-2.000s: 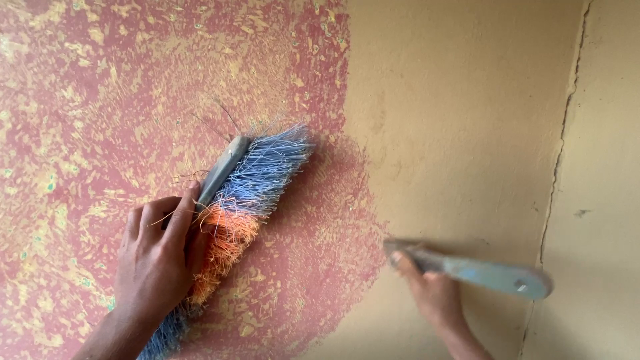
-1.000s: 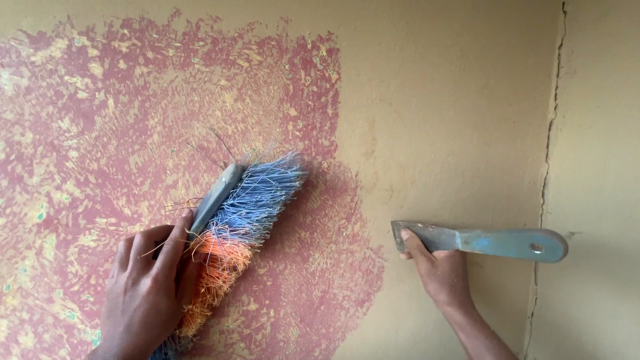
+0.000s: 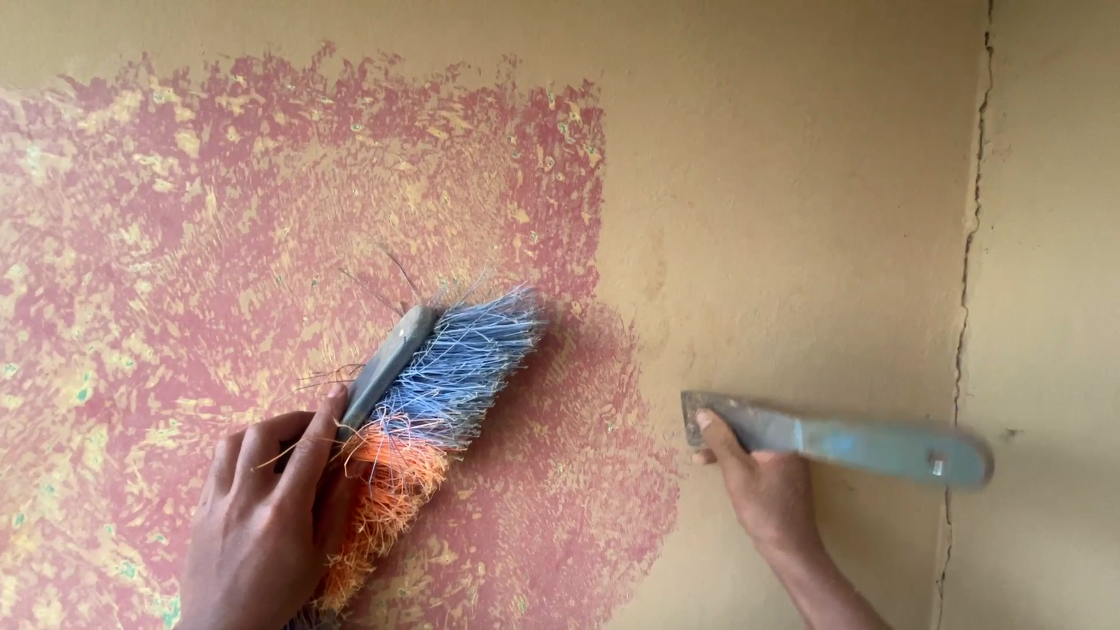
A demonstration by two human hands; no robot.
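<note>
At the lower left, my left hand (image 3: pixel 267 516) grips the grey back of a brush (image 3: pixel 464 367) with blue and orange bristles. The bristles face right, against a patch of mottled red paint (image 3: pixel 560 420). To the right of the patch, my right hand (image 3: pixel 770 499) holds a putty knife (image 3: pixel 875 446) by its metal blade, with the thumb on the blade near its edge. The knife's blue-green handle points right and is slightly blurred. The blade's edge is at the tan wall just beyond the patch's border.
The tan painted wall (image 3: pixel 779 219) surrounds the red patch above and to the right. A jagged crack (image 3: pixel 967 262) runs down the wall corner on the right, behind the knife's handle. A small dark mark (image 3: pixel 1011 433) shows on the adjoining wall.
Between two seconds and one second ago the knife's handle swung up to nearly level; it now slants slightly down again. The view has shifted upward. Both hands keep their tools.
</note>
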